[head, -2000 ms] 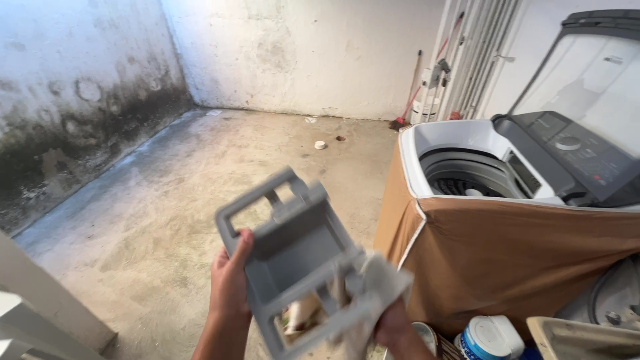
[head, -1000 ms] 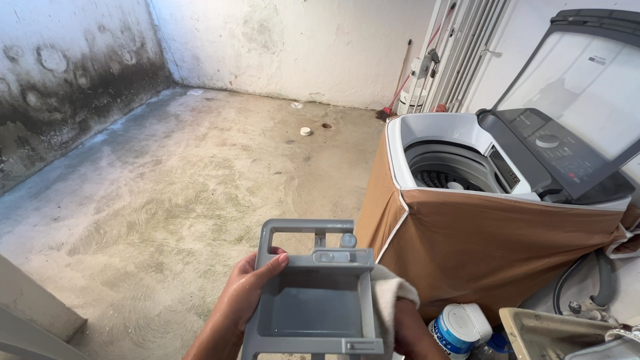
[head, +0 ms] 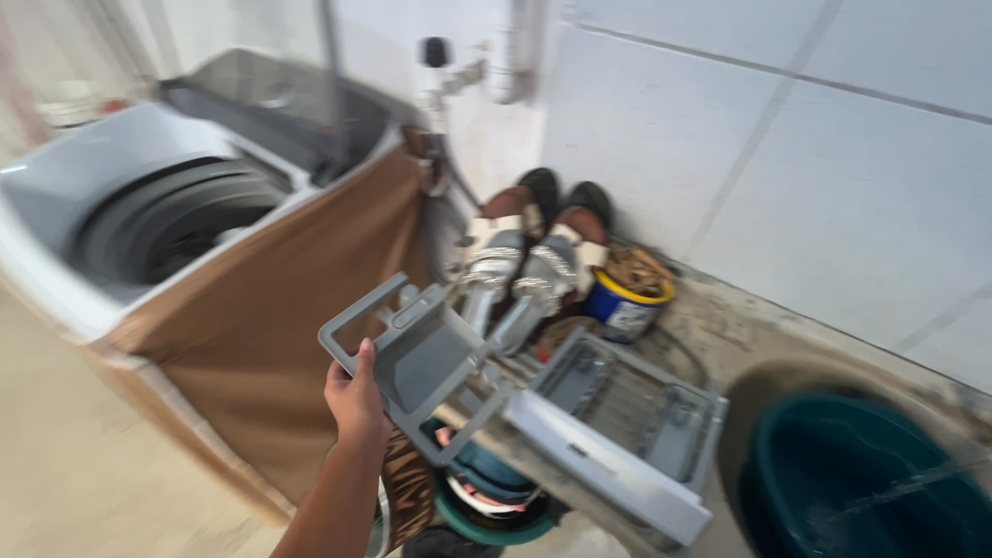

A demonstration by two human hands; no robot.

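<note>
My left hand (head: 358, 395) grips the edge of a grey plastic dispenser tray insert (head: 426, 360), thumb on top of its frame. Right beside the insert, a grey and white dispenser drawer (head: 620, 449) rests above the floor on a surface I cannot make out well. My right hand is out of view. A top-load washing machine (head: 147, 225) with its lid up and a brown fabric cover (head: 287, 325) stands to the left. The view is blurred by motion.
Footwear (head: 535, 240) stands by the wall, near a blue bucket with a yellow rim (head: 632, 298). A dark green tub (head: 860, 465) is at the lower right. A green basin (head: 496, 531) with cloth items sits below the insert.
The view has swung right, away from the bare floor and stained wall. My right hand, earlier at the insert with a light cloth, is out of view. My left hand still grips the insert.
</note>
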